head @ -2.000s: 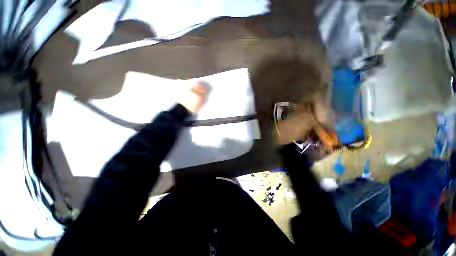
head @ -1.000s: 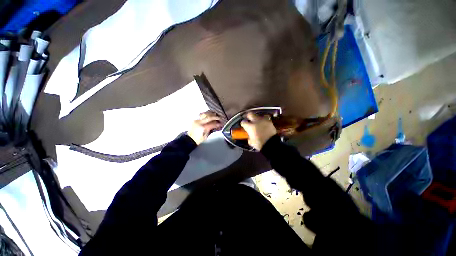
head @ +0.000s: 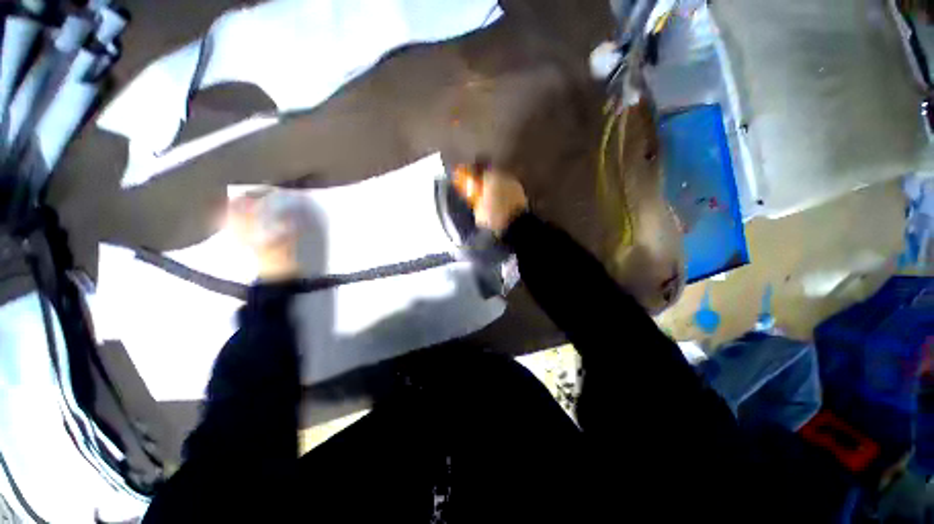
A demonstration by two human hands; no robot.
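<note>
A pale garment panel (head: 382,220) lies on the brown pressing table in front of me, with a dark seam strip (head: 394,270) running lengthwise across it. My right hand (head: 499,201) is closed on the orange handle of the steam iron (head: 458,210), which is at the panel's right end and is blurred. My left hand (head: 274,227) is over the upper left part of the panel, strongly blurred; whether its fingers touch the cloth or hold anything cannot be told.
Unpressed pale panels (head: 338,56) lie at the table's far edge. A pile of pale panels (head: 29,384) hangs at the left. A yellow hose (head: 612,179) loops at the right, beside a blue flat area (head: 705,189). Blue crates stand on the floor at lower right.
My left hand has moved left along the panel, away from its right end. The iron in my right hand has moved up and slightly left. The panel's dark right end strip no longer sticks up.
</note>
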